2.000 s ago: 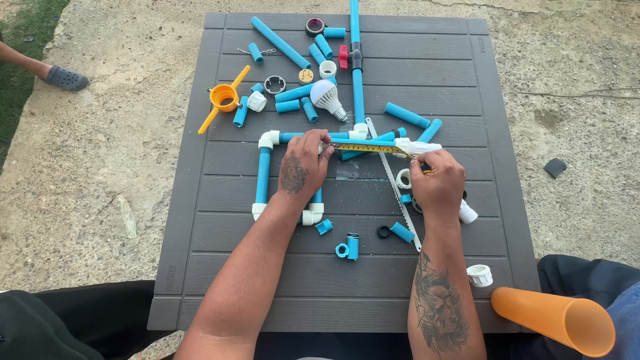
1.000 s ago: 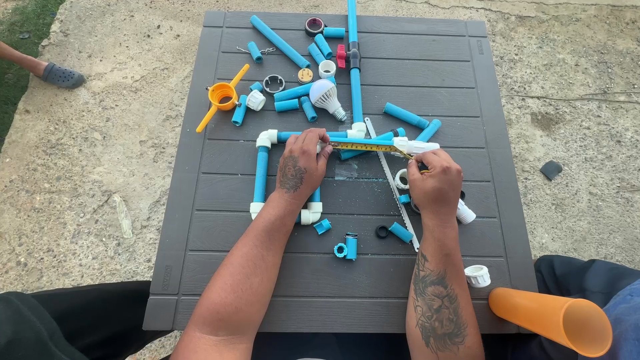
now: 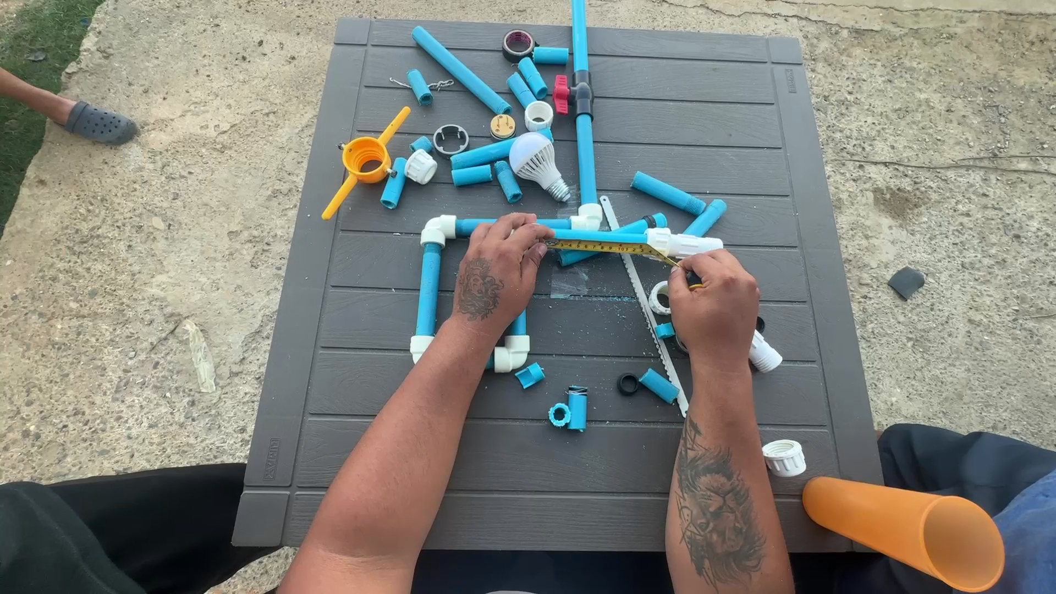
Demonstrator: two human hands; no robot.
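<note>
My left hand (image 3: 499, 268) pinches one end of a yellow tape measure (image 3: 606, 246) together with the near end of a blue plastic pipe (image 3: 602, 235). The tape lies along the pipe's lower side. A white threaded fitting (image 3: 681, 244) is on the pipe's right end. My right hand (image 3: 714, 301) is closed on the tape measure just below that fitting; its case is mostly hidden by the fingers. Behind and under my left hand lies a rectangular frame of blue pipe (image 3: 428, 289) with white elbows, joined to an upright pipe with a red-handled valve (image 3: 582, 95).
A saw blade (image 3: 639, 301) lies slantwise beside my right hand. An LED bulb (image 3: 536, 161), an orange two-handled tool (image 3: 365, 161), blue pipe offcuts (image 3: 462, 70) and white fittings lie on the slatted table (image 3: 371, 511). An orange pipe (image 3: 899, 528) rests at the near right corner. A person's foot shows at left.
</note>
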